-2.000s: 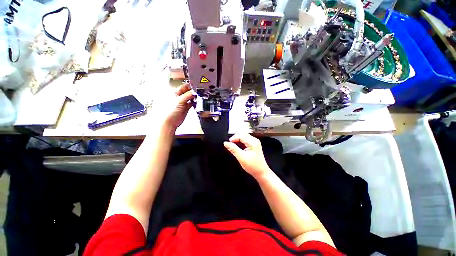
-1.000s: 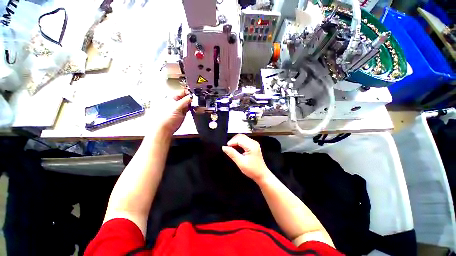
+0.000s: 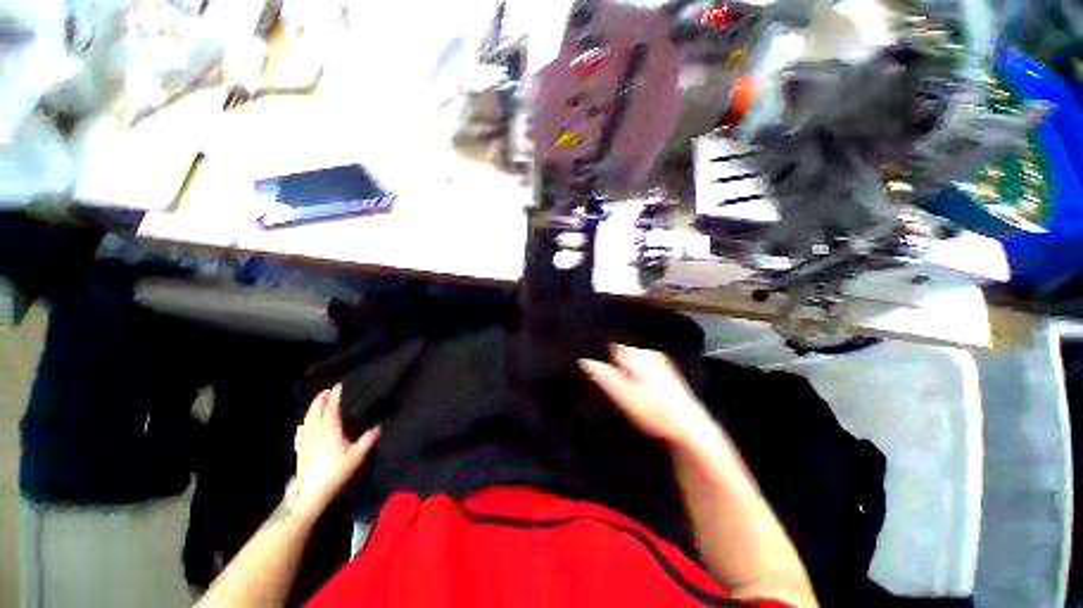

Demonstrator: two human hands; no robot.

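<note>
The black garment (image 3: 457,368) lies across the lap, and its narrow strip (image 3: 556,261) runs up over the table edge to the machine head (image 3: 606,101). Pale buttons (image 3: 569,249) show on the strip just below the head. My left hand (image 3: 327,449) rests at the garment's left side, thumb apart from the fingers; whether it grips cloth is unclear. My right hand (image 3: 641,386) is at the strip's right side, below the table edge, fingertips on the black cloth; a grip cannot be made out. The picture is blurred.
A smartphone (image 3: 323,194) lies on the pale table (image 3: 445,244), left of the machine. The button feeder (image 3: 831,166) and green bowl (image 3: 1024,178) are at the right. A blue crate (image 3: 1064,232) is far right. A white bin (image 3: 938,416) holding black cloth stands below the table.
My left hand has left the machine head and come down to the garment at the lap. The feeder arm has swung away from the clamp. The view has shifted, so the table appears further right.
</note>
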